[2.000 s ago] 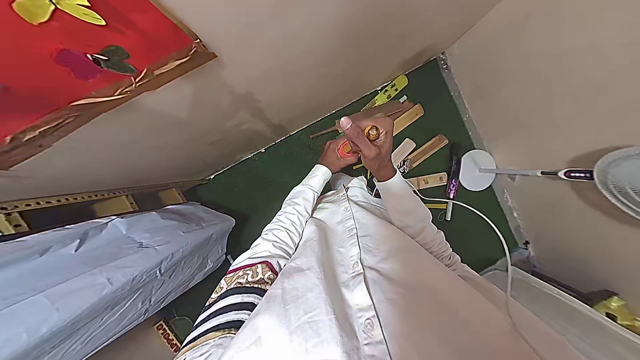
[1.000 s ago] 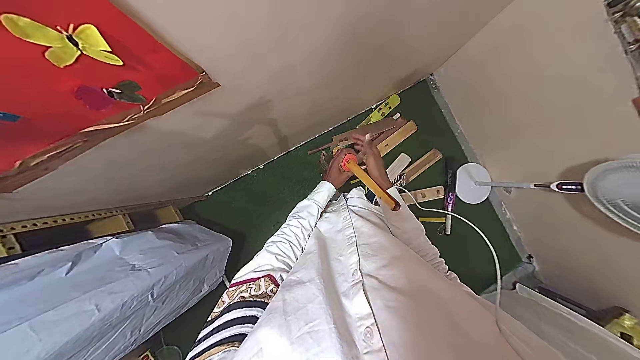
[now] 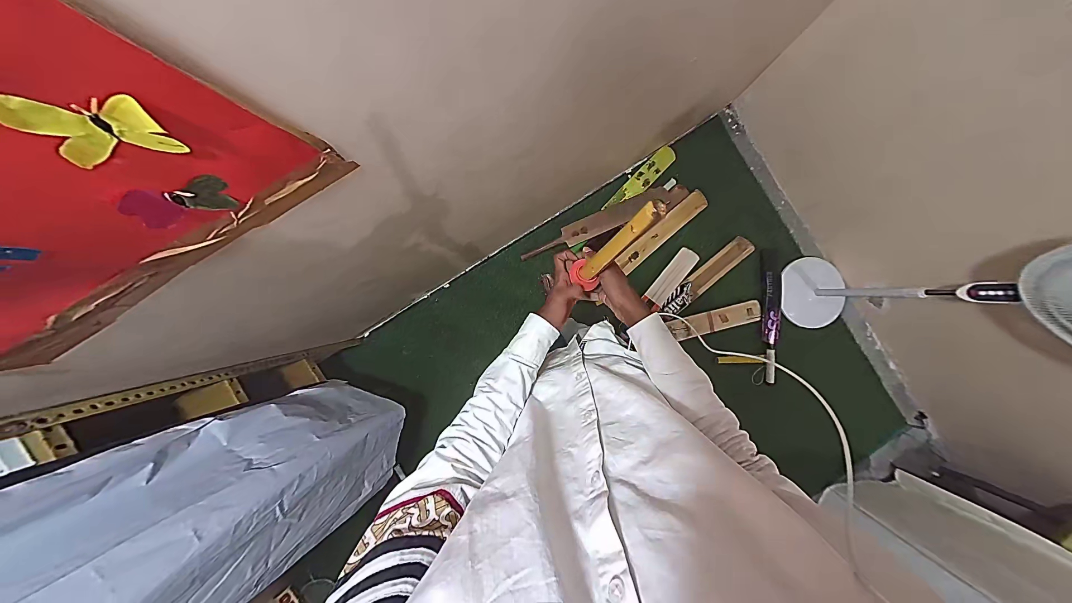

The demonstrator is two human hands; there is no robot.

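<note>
Both hands are together above the green floor, at a yellow rod-like object [image 3: 624,239] with an orange-red ring [image 3: 584,275] at its near end. My left hand [image 3: 563,287] grips it at the ring. My right hand [image 3: 615,289] is against its lower side; the fingers are partly hidden, so its hold is unclear. Beyond and to the right, several cricket bats lie on the floor: a yellow-green one [image 3: 645,176], a wooden one [image 3: 670,230], a pale one [image 3: 672,276], another wooden one [image 3: 724,266], one lying nearly crosswise [image 3: 724,318] and a black and purple one [image 3: 770,301].
A white pedestal fan [image 3: 1047,289] with a round base [image 3: 812,291] stands at the right. A white cable [image 3: 825,402] loops across the floor. At the left is a bulky thing under a grey-white cover [image 3: 251,469], beside a yellow perforated metal frame [image 3: 167,381]. A red board [image 3: 209,100] hangs above.
The yellow rod pointed toward my body one second ago; it now points away, toward the bats. My right hand has moved from beyond the rod to its near side.
</note>
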